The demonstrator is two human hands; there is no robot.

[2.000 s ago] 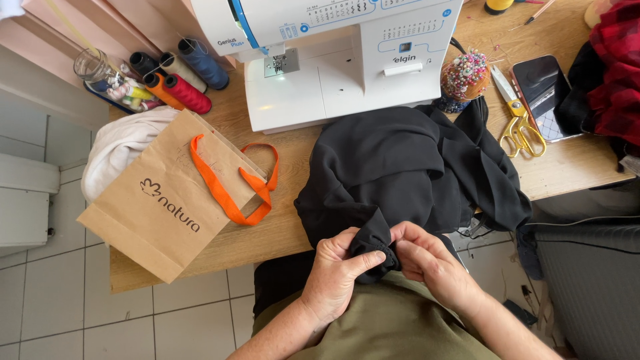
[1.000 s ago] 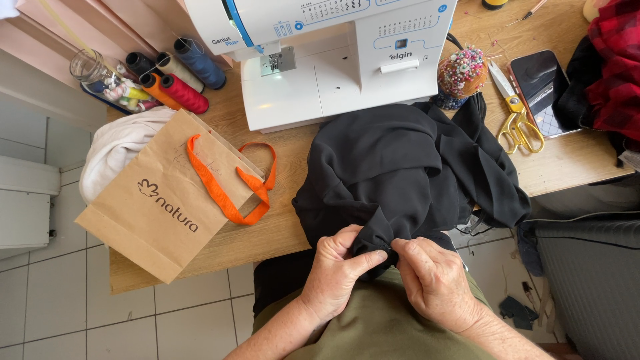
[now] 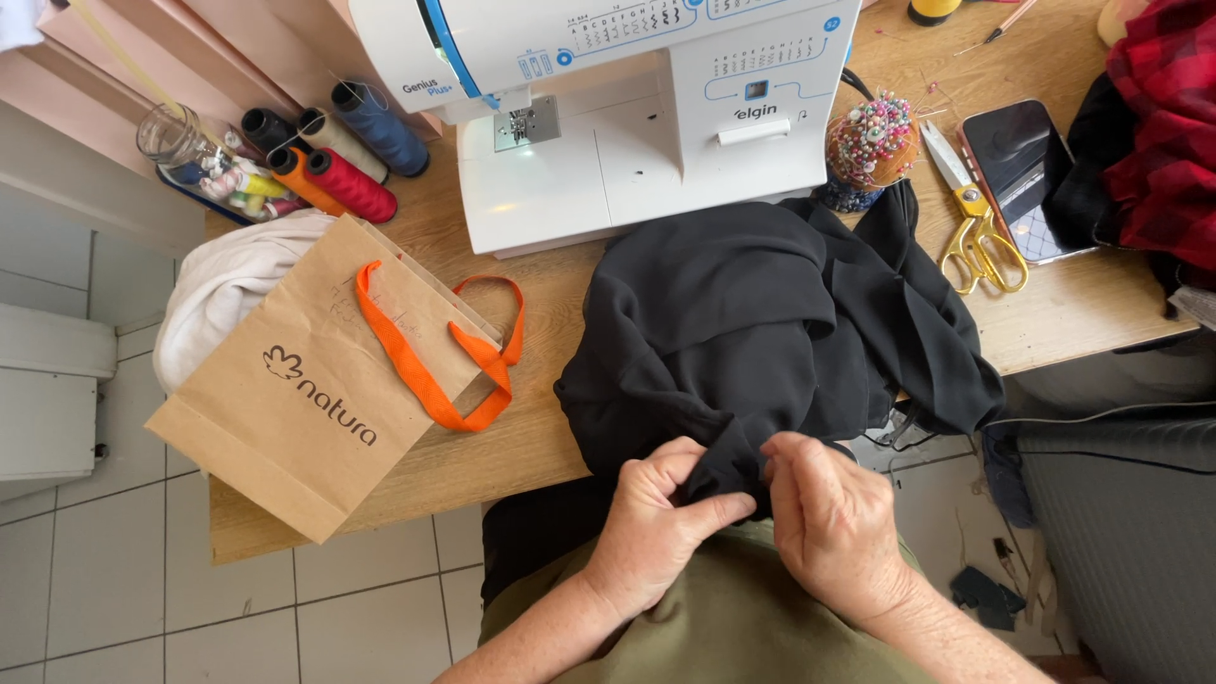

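Note:
Black fabric (image 3: 712, 304) lies bunched on the table's front edge and hangs over it towards my lap. My left hand (image 3: 665, 522) pinches a gathered fold of it between thumb and fingers. Close on the right, my right hand (image 3: 831, 522) has its fingers curled at the same fold; whether it holds the cloth or something small is hidden by the fingers. Behind the fabric stands a white Elgin sewing machine (image 3: 617, 142), its lamp lit over the needle plate. A pincushion (image 3: 869, 142) full of colored pins sits at the machine's right, near gold-handled scissors (image 3: 974, 214).
A kraft paper bag (image 3: 294, 399) with orange handles lies on the left, against white cloth (image 3: 233, 275). Thread spools (image 3: 351, 185) and a glass jar (image 3: 169, 138) are behind it. A smartphone (image 3: 1021, 176) and red-and-black checked cloth (image 3: 1168, 142) lie at right. A grey padded item (image 3: 1130, 532) stands below.
My right hand has turned from lying by the fold with fingers extended to a more curled, upright pose beside it. My left hand keeps its pinch on the black fabric.

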